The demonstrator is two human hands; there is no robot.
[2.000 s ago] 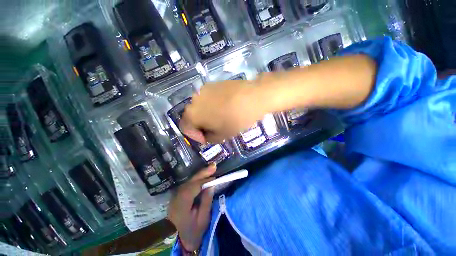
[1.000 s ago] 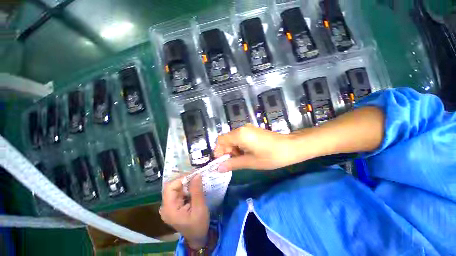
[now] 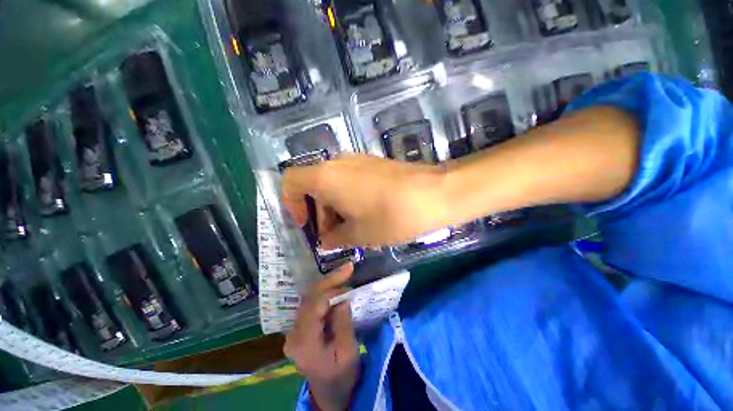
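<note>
My right hand [image 3: 362, 201], bare, reaches over the near row of the clear blister tray [image 3: 354, 100]. Its fingers are around a black handheld terminal [image 3: 335, 258] in the nearest left pocket and hide most of it. My left hand [image 3: 323, 341] is just below that pocket and holds a folded white label sheet [image 3: 378, 299] with rows of black print. The left fingertips are close to the terminal's lower end; whether they touch it cannot be told.
A second tray of terminals [image 3: 213, 253] lies to the left. A printed white sheet [image 3: 276, 281] lies under the main tray's left edge. A white label strip [image 3: 104, 368] curves across the lower left. A brown cardboard box [image 3: 229, 359] is below the bench edge.
My right hand has moved off the label sheet up onto the leftmost near terminal. The label sheet now points right in my left hand. The view has shifted closer to the trays.
</note>
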